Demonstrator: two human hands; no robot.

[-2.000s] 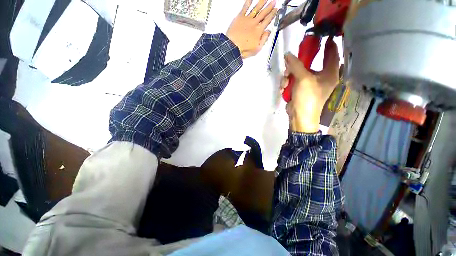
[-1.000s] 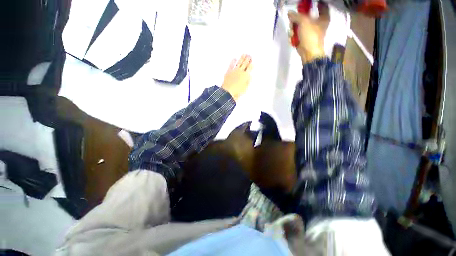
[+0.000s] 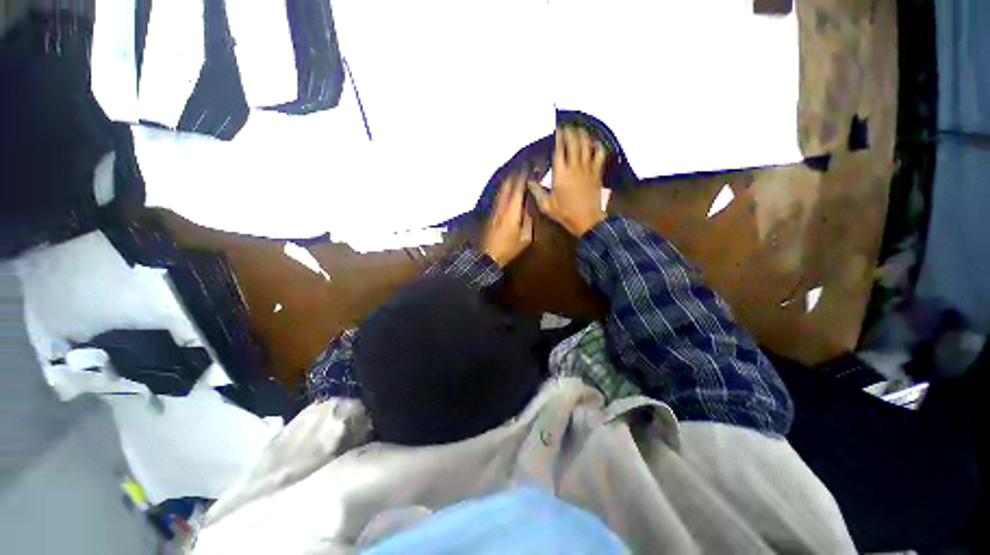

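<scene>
The fabric lay, topped with white marker paper [image 3: 456, 98], lies across the brown table. Its near edge has a curved, dark notch [image 3: 610, 141]. My right hand [image 3: 579, 182] lies at this notch, fingers pointing away from me, over the dark layers. My left hand [image 3: 508, 224] is just left of it, its fingers at the notch's left side. Whether either hand grips fabric cannot be told. A thin cut line runs up the paper from the notch. The cutting machine is not in view.
Cut bundles [image 3: 261, 54] with dark edges stand at the upper left. White paper scraps [image 3: 721, 201] lie on the brown table [image 3: 673, 233]. White-topped, dark-edged pieces [image 3: 109, 293] are at the left. A blue cloth [image 3: 966, 76] hangs at the right.
My right hand has left the machine's red handle and come down to the notch. My left hand has moved from the paper to beside it. The view has shifted; the machine has left it.
</scene>
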